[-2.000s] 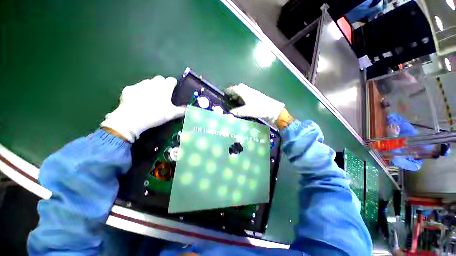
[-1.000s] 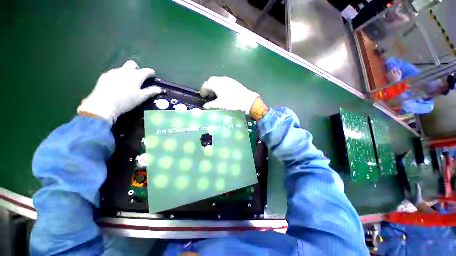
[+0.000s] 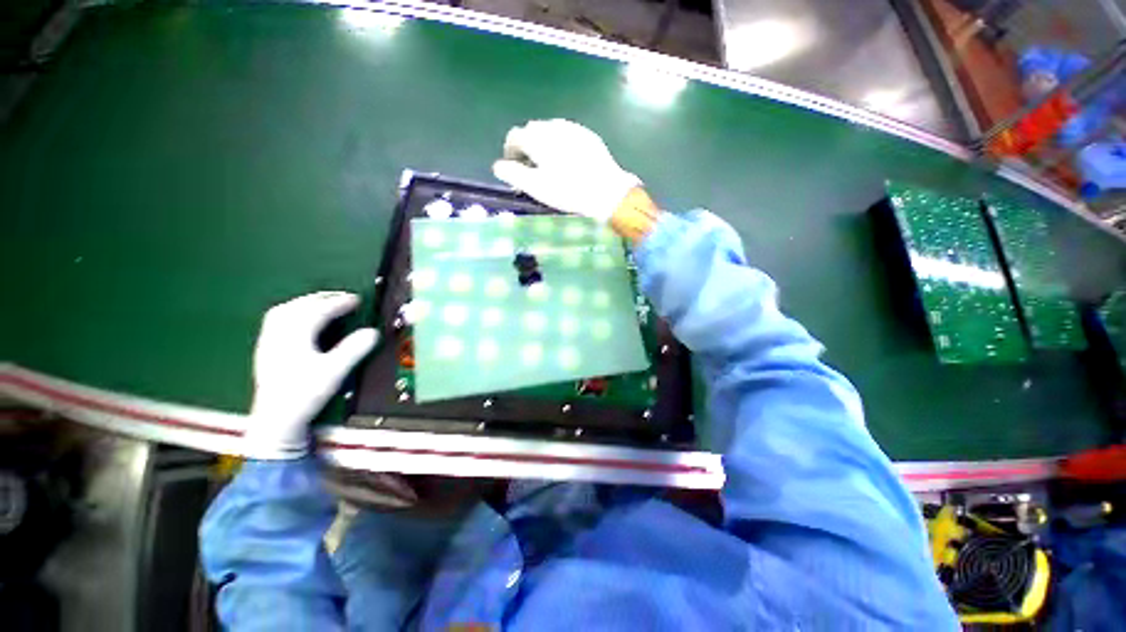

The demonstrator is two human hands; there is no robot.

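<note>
A black carrier [image 3: 494, 417] lies on the green conveyor against its near rail. A pale green cover sheet [image 3: 475, 352] lies askew over the components in it, with light round spots showing through and a small black knob [image 3: 529, 269] on top. White round capacitor tops show past its far edge, and a bit of orange at its left. My left hand [image 3: 300, 361], in a white glove, is beside the carrier's left edge, thumb and fingers apart, holding nothing. My right hand [image 3: 568, 167], also gloved, is at the carrier's far edge with curled fingers; whether it touches the edge is unclear.
Green circuit boards [image 3: 957, 278] lie on the conveyor [image 3: 222, 185] to the right. A steel table [image 3: 815, 49] stands beyond the far rail. A person in blue [image 3: 1050, 74] is at the far right. A caged fan [image 3: 992, 570] with yellow parts is at the bottom right.
My left hand has let go of the carrier's far left corner and moved down beside its left edge. The carrier now lies squarer along the near rail. The view has shifted.
</note>
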